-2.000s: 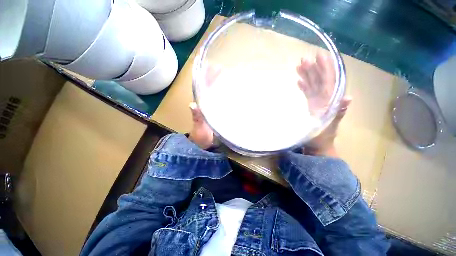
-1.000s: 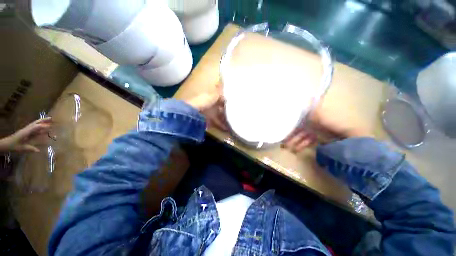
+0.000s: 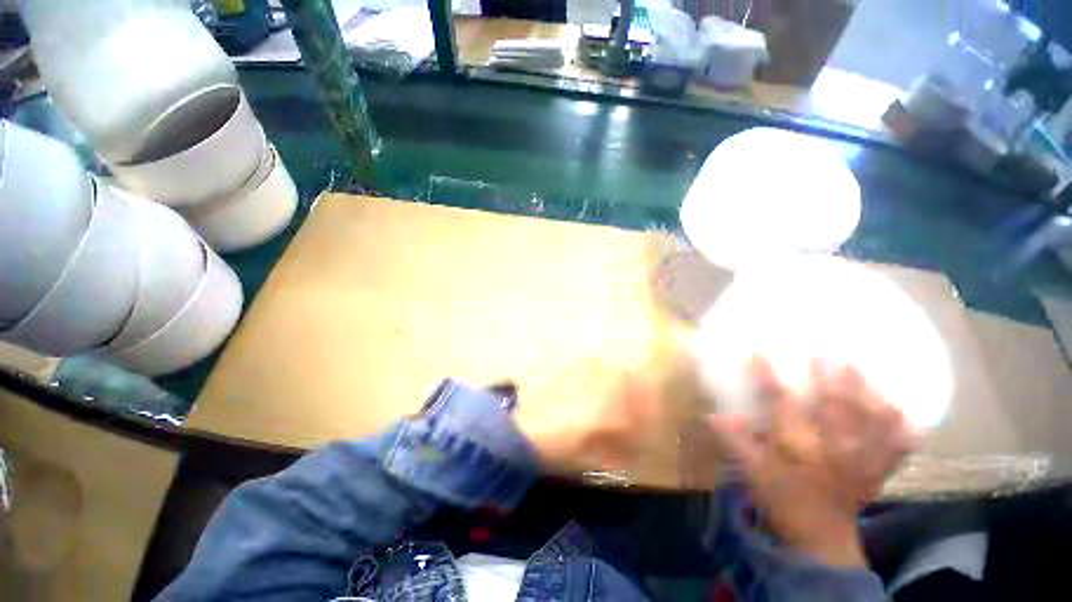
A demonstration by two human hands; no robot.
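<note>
A white pot (image 3: 841, 318), overexposed to a nearly plain white shape, stands on the cardboard sheet (image 3: 435, 318) at the right. My right hand (image 3: 823, 453) lies on its near side with the fingers spread over the white surface. The glare hides its rim and any clear outer pot. A second white pot (image 3: 770, 194) stands just behind it, also overexposed. My left hand (image 3: 600, 435) is blurred low over the sheet near its front edge, apart from both pots. Nothing shows in it, but its fingers are unclear.
Nested stacks of white pots (image 3: 141, 282) lean at the left. A faint clear round piece (image 3: 694, 282) lies beside the white pots. A green post (image 3: 333, 82) rises at the back left. A brown carton (image 3: 88, 494) is low at the left. Goods lie on the far bench.
The white pot has moved from between my hands to the right side of the sheet. My left hand has come off it. The view has turned up and right; the other person's hand is out of view.
</note>
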